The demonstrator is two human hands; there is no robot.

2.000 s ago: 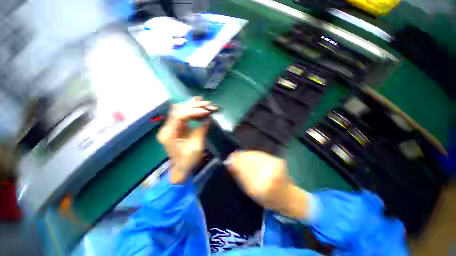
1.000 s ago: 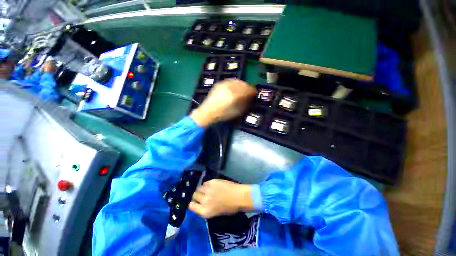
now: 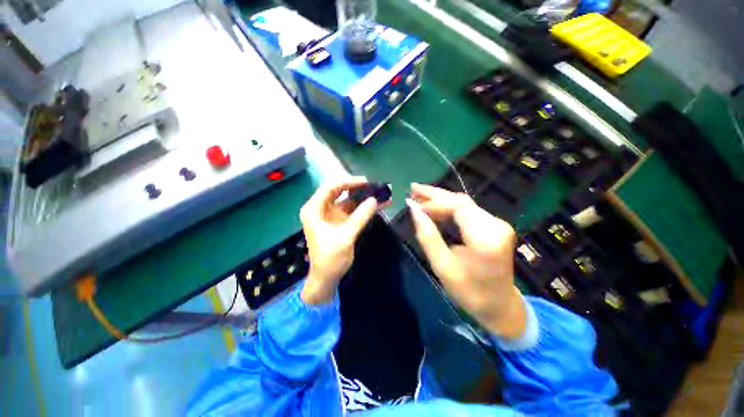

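Note:
My left hand [image 3: 330,236] holds a small black watch housing [image 3: 380,192] between thumb and fingers, over the bench's front edge. My right hand [image 3: 477,256] is just right of it, thumb and forefinger nearly together, with something tiny and pale between the tips; what it is cannot be told. The two hands do not touch. Black foam trays [image 3: 492,181] with small shiny units in some pockets lie beyond and right of my right hand.
A large white-grey machine [image 3: 212,191] stands at left, with a dark fixture [image 3: 55,134] on top and an orange plug [image 3: 86,287] at its corner. A blue controller box [image 3: 347,94] carries a clear cylinder. A raised green board [image 3: 673,216] and yellow tray [image 3: 602,45] are at right.
My left hand has come back from the foam trays and now holds the housing. My right hand has moved up beside it. The view has turned left, showing more of the machine.

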